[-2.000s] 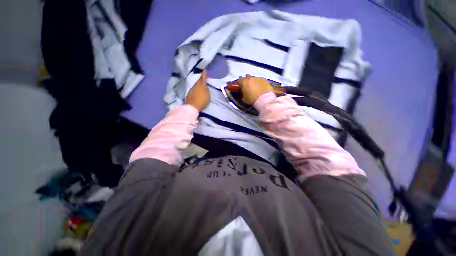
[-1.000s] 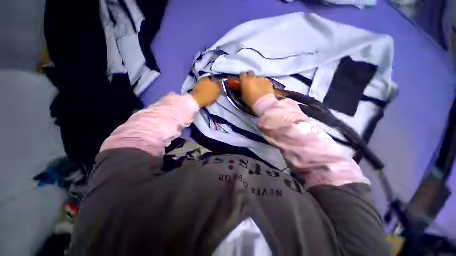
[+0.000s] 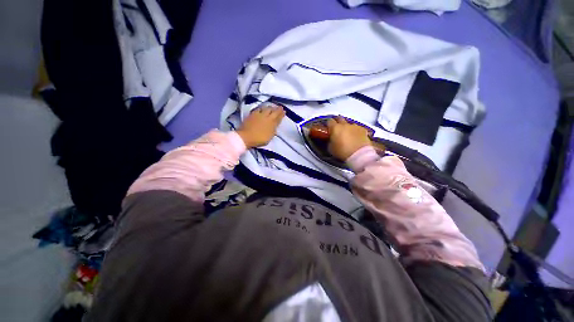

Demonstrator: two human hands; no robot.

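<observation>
A white garment with black seam lines lies on the padded table in front of me. A black rectangular pocket piece lies on its right part, beside a white strip. My right hand is closed on the reddish-brown handle of the steam iron, which rests on the garment with its tip pointing left. My left hand lies on the garment left of the iron, fingers spread over the cloth; its palm side is hidden. The hands are apart.
The purple-blue table surrounds the garment. A black and white garment heap hangs at the left edge. The iron's dark hose runs to the lower right, near a dark iron rest. White cloth lies at the far edge. Scraps lie lower left.
The iron and my right hand have moved right and nearer to me, away from my left hand. The garment's far white part, folded nearer since the first frame, stays folded.
</observation>
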